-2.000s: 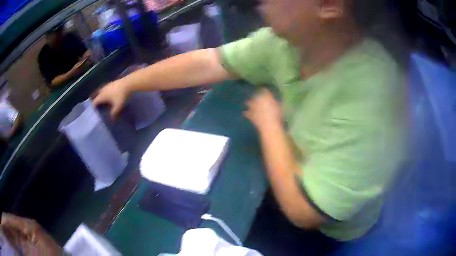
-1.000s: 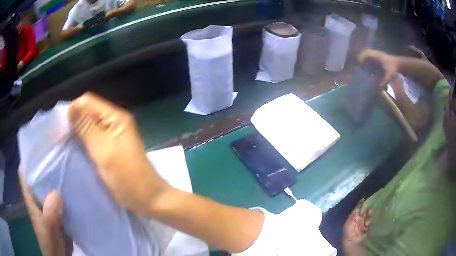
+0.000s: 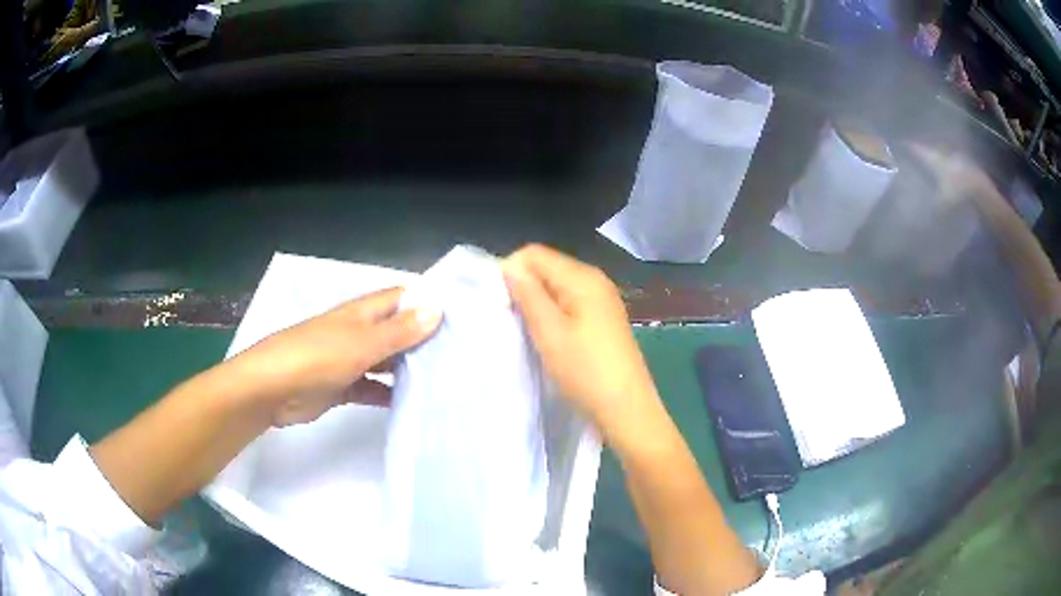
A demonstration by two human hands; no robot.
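A bagged product (image 3: 465, 466) lies in front of me over a white foam tray (image 3: 305, 466), its bag top towards the conveyor. My left hand (image 3: 349, 349) holds the upper left side of the bag, near its top. My right hand (image 3: 570, 326) holds the upper right side of the bag top. The top looks gathered or folded between my fingers. The product inside the bag is hidden. The bagged product covers part of the tray's inside.
On the conveyor (image 3: 349, 221) stand an open-topped white bag (image 3: 695, 169) and another bagged unit (image 3: 835, 192). White foam pieces (image 3: 52, 204) are at the left. A black phone (image 3: 745, 425) with cable lies beside a white pile (image 3: 828, 373). A neighbour's arm (image 3: 1006, 233) reaches in at the right.
The view has swung left. The bagged product, earlier held up at the left, is now lowered over the foam tray, with both my hands at its bag top.
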